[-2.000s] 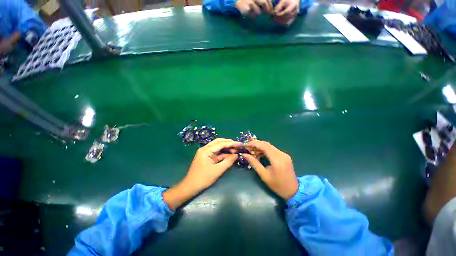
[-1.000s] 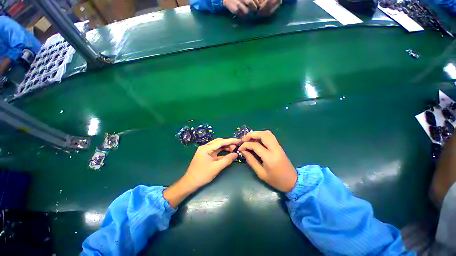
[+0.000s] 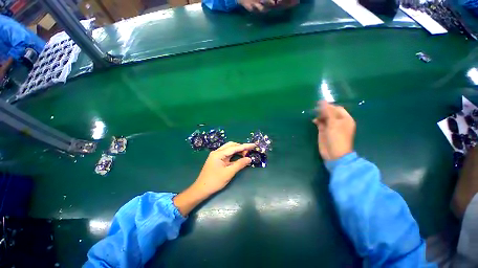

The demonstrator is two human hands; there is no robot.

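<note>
My left hand holds a small dark module by its left edge between thumb and fingers, low over the green surface. A glittering dark module lies just beyond it. A cluster of dark modules lies to the left, beyond my left hand. My right hand is away to the right over the green surface, blurred; its fingertips are close together, and whether they hold something small cannot be told. Two silvery modules, an upper one and a lower one, lie at left.
Slanted metal posts stand at left. A pale grid tray is at the far left. Another person's hands are at the far side. White sheets lie far right. A white sheet with dark parts and a person's arm are at the right edge.
My right hand has left the module and moved right and away from me. My left hand stays at the module, which is now more exposed. A small piece at far right has shifted left.
</note>
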